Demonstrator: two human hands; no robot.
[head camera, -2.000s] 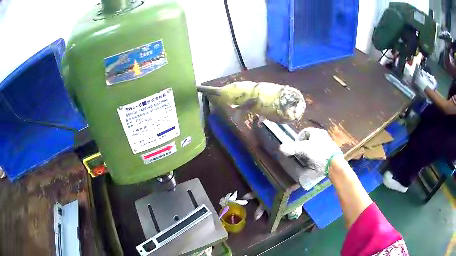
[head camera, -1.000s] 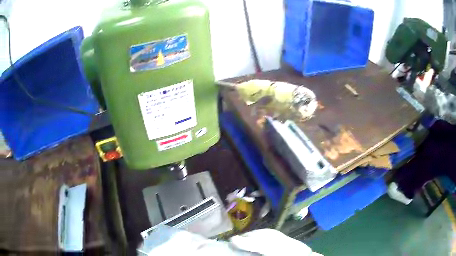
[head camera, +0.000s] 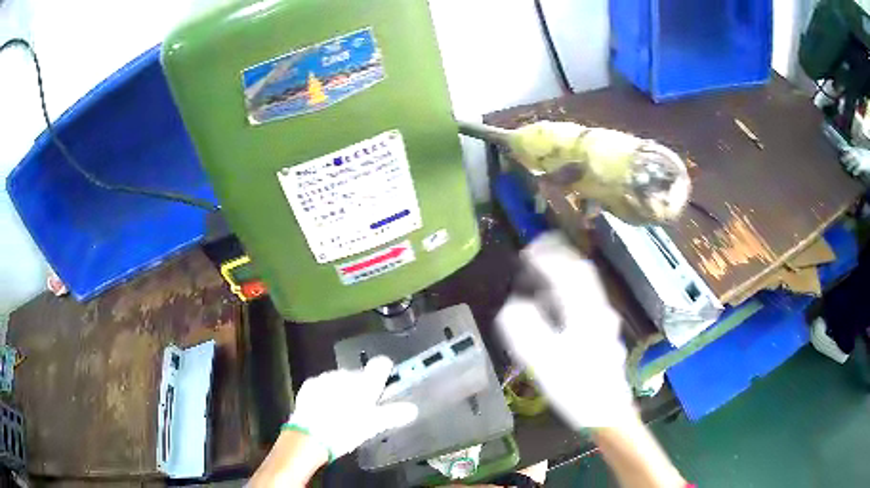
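Note:
A silver-grey sheet-metal panel lies on the slotted machine table, its edge with rectangular cut-outs facing up and back. My left hand, in a white glove, holds its left end, thumb on the near face. The tap chuck is under the green machine head, above and behind the panel. My right hand, gloved and blurred, is raised to the right of the table, below the wrapped feed handle and not touching it. Whether it holds anything cannot be told.
Panels are stacked on the right bench; another panel lies on the left bench. Blue bins stand behind. The yellow cup is partly hidden by my right hand. Another person's hand shows at the far right.
The panel has been turned so its cut-out edge shows differently, and my left hand now holds it. My right hand has moved up from the table's front. The view has shifted.

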